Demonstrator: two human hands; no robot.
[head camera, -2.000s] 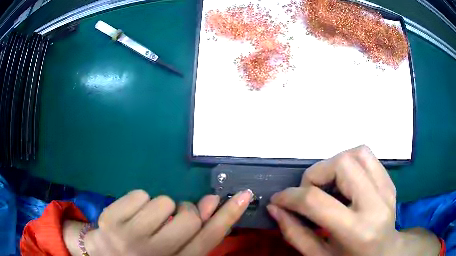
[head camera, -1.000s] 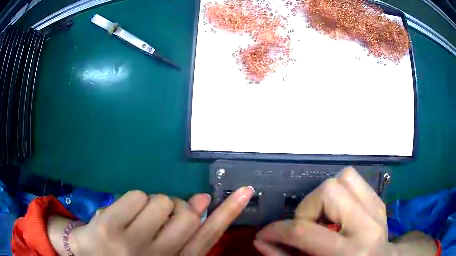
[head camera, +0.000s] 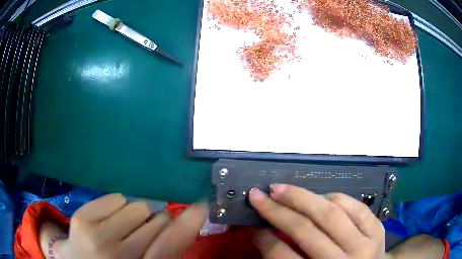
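The dark grey fixture (head camera: 324, 173) lies just below the tray's near edge, with screws at both ends. My right hand (head camera: 324, 222) lies over its middle, with the index fingertip on the left-hand nest area; no part shows between its fingers, and the thumb is partly hidden. My left hand (head camera: 126, 227) is blurred, off the fixture's left end, with fingers curled; whether it holds anything cannot be seen. The parts tray (head camera: 304, 156) has a white liner, a large copper parts heap (head camera: 364, 28) at upper right and a looser heap (head camera: 261, 55) at upper left.
A tweezers-like tool (head camera: 134, 36) with a white handle lies on the green mat (head camera: 106, 116) left of the tray. Stacked dark fixtures (head camera: 17, 91) stand at the left edge. A small pale piece (head camera: 214, 228) shows below the fixture's left end. Silver rails run behind.
My left hand has drawn back left from the fixture. My right hand has moved up and left onto it, its index fingertip now where my left fingertip was. The fixture's left end is uncovered.
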